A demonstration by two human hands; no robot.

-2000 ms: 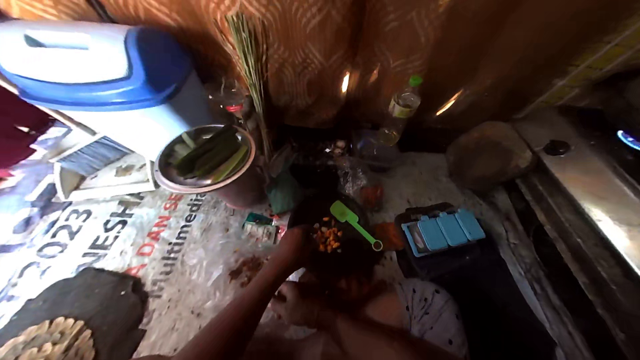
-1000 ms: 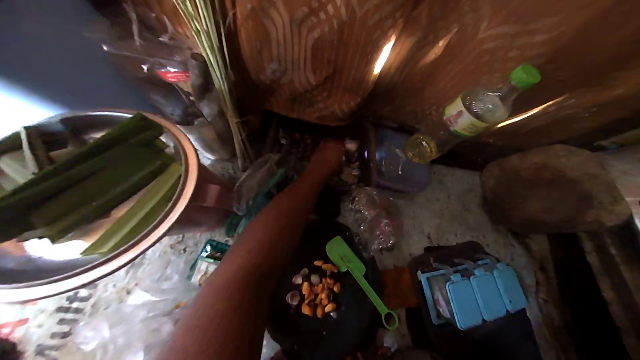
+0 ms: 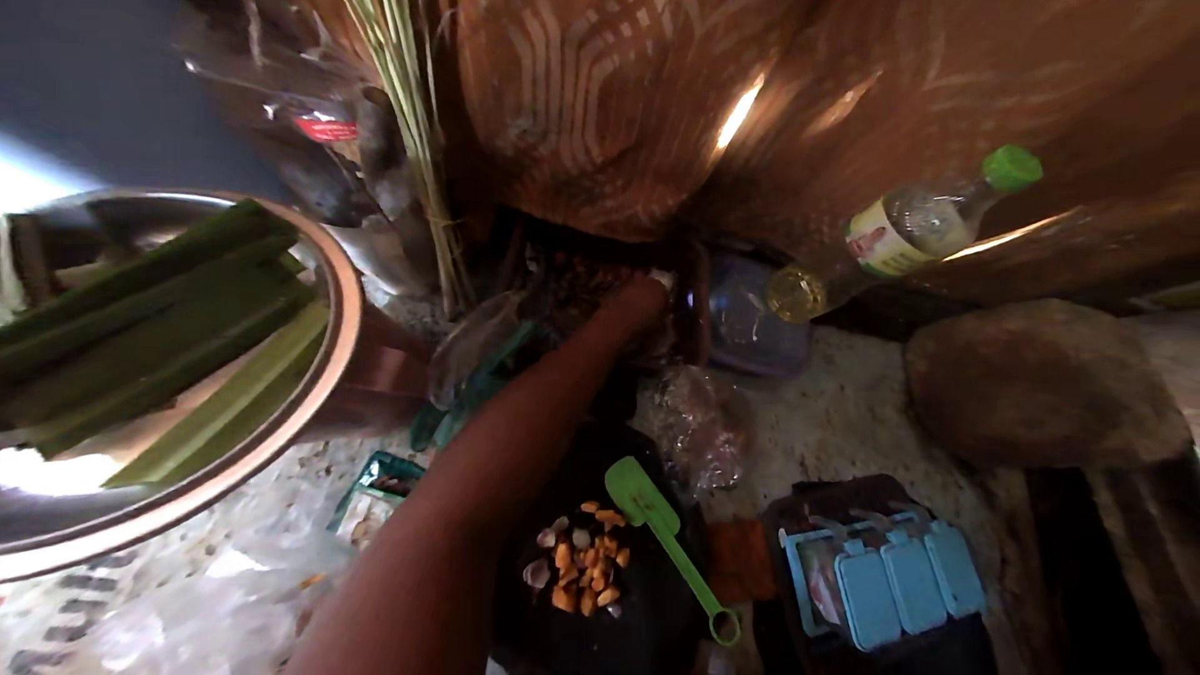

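Observation:
My left hand [image 3: 642, 295] reaches into a dark basket or bin [image 3: 698, 305] at the foot of the brown patterned curtain. Small brownish pieces lie in that container, and something whitish is by my fingertips. My fingers are mostly in shadow, so whether they grip anything is unclear. Below my forearm, chopped orange pieces [image 3: 586, 567] and small purplish bulbs, apparently shallots, lie on a dark round stone or dish [image 3: 647, 623]. A light green plastic spatula [image 3: 670, 539] rests across its right side. My right hand is out of view.
A metal basin [image 3: 345, 328] with long green leaf or stalk pieces stands left. A green-capped oil bottle [image 3: 914, 230] leans near a clear plastic tub [image 3: 759, 314]. A blue-lidded spice box [image 3: 905, 586], a crumpled plastic bag [image 3: 703, 422] and a brown rounded block [image 3: 1041, 380] are right.
My left hand has gone from beside the chopped pieces to the dark container behind them. My right hand, low in the oldest frame, has left the view. The view has moved closer.

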